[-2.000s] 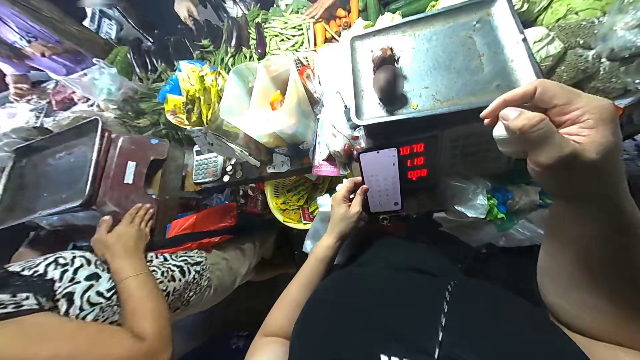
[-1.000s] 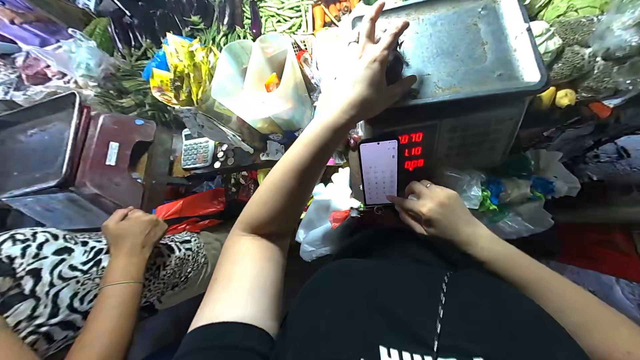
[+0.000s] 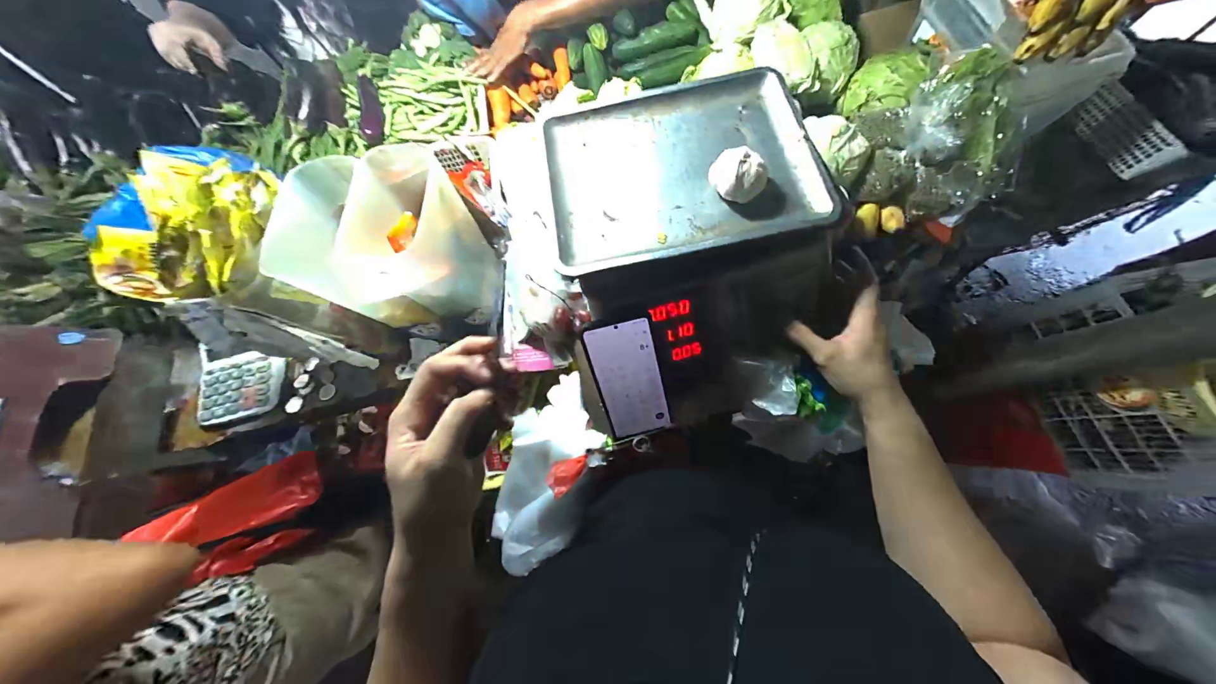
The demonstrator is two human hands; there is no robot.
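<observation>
A garlic bulb [image 3: 738, 175] lies on the metal weighing tray [image 3: 617, 249] of a digital scale with a lit red display [image 3: 674, 331]. A phone with a bright screen [image 3: 627, 378] stands against the front of the scale. My left hand [image 3: 442, 408] is left of the phone, its fingers curled; a dark patch shows by the fingertips, and whether it is a held object is unclear. At the scale's right side is my right hand [image 3: 855, 351], thumb and fingers apart; the fingertips are partly lost in shadow.
Plastic containers [image 3: 385, 247], yellow packets [image 3: 199, 223], a calculator [image 3: 239, 387] and coins [image 3: 309, 388] are at left. Cucumbers [image 3: 660, 43], carrots [image 3: 527, 90] and cabbages [image 3: 803, 52] lie behind the tray. Another person's hand [image 3: 503, 52] reaches over the carrots; another person's arm [image 3: 85, 579] is lower left.
The dark round vegetable is no longer on the tray, and a garlic bulb lies there now. My left hand has come down from the tray; my right hand has moved from the phone to the scale's right side.
</observation>
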